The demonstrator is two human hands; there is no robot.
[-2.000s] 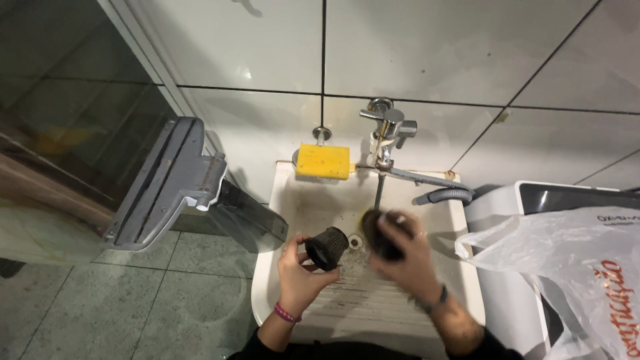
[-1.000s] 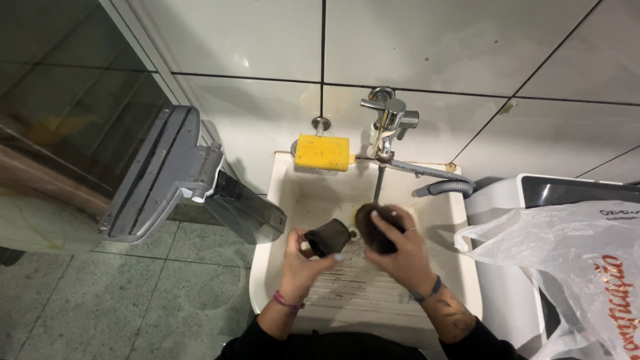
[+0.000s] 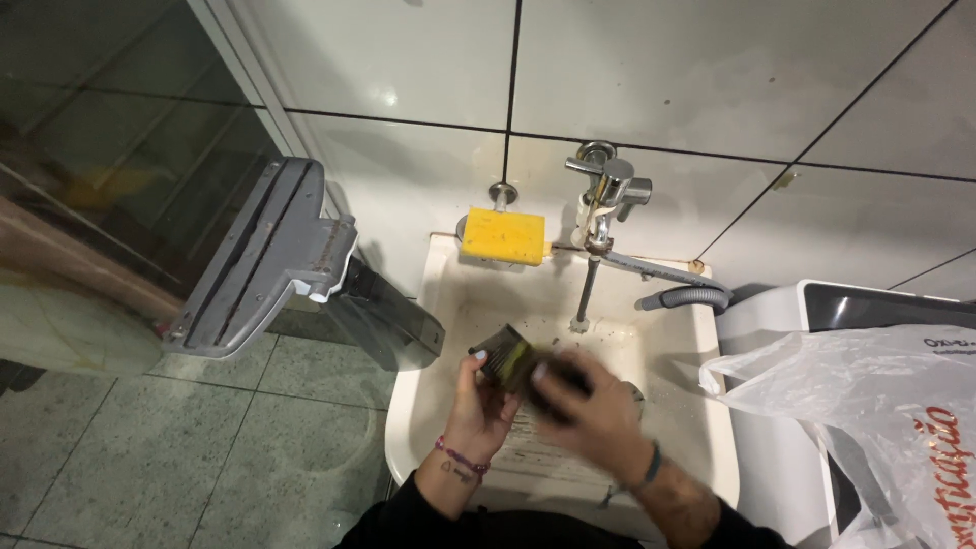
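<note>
Over a white utility sink (image 3: 663, 427), my left hand (image 3: 476, 404) grips a dark, ribbed filter cup (image 3: 499, 354), tilted with one end toward my right hand. My right hand (image 3: 591, 404) is closed around a dark, rounded scrubbing brush (image 3: 560, 385), blurred by motion. Yellowish bristles or fibers show where the brush meets the cup. Behind them a chrome faucet (image 3: 614, 183) is fixed to the tiled wall, and a gray spout tube (image 3: 587, 290) hangs from it into the basin.
A yellow sponge (image 3: 503, 236) rests by the sink's back edge. A gray corrugated hose (image 3: 686, 296) hooks over the right rim. Left of the basin stands a gray vacuum-like floor head (image 3: 259, 259) with a dark body (image 3: 389, 328). At right, a plastic bag (image 3: 877, 381) lies on a white appliance (image 3: 762, 343).
My right hand and the brush have moved left against the cup; one second ago they were apart. The cup is tilted differently in my left hand.
</note>
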